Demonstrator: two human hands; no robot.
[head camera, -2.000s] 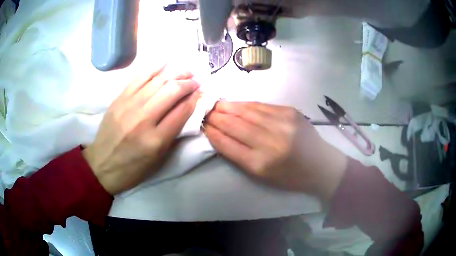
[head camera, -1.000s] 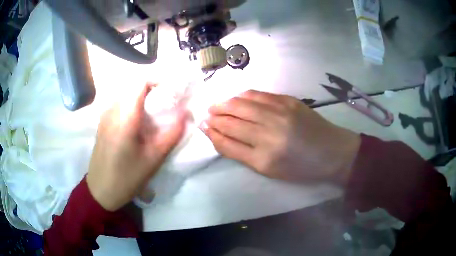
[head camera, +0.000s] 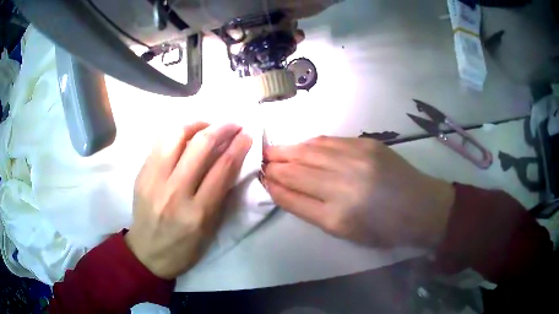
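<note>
White garment fabric lies under and between my hands, below the sewing machine head. My left hand is on the fabric, fingers together and curled, fingertips near its edge; the thumb is hidden. My right hand pinches the fabric's right edge with its fingertips, close beside the left fingertips. A cream ribbed knob sits just above the hands, beside a round metal disc. The needle area is hidden or washed out by the bright light.
A blue-grey rounded bar stands at left, with white cloth heaped beyond it. Pink-handled snips lie at right, below banded printed strips. A dark flat tool lies farther right. The table's curved edge is in front.
The camera view has shifted, so the machine head sits differently in the picture. My left hand's fingers were spread a second ago and are now together on the fabric. My right hand still pinches the fabric.
</note>
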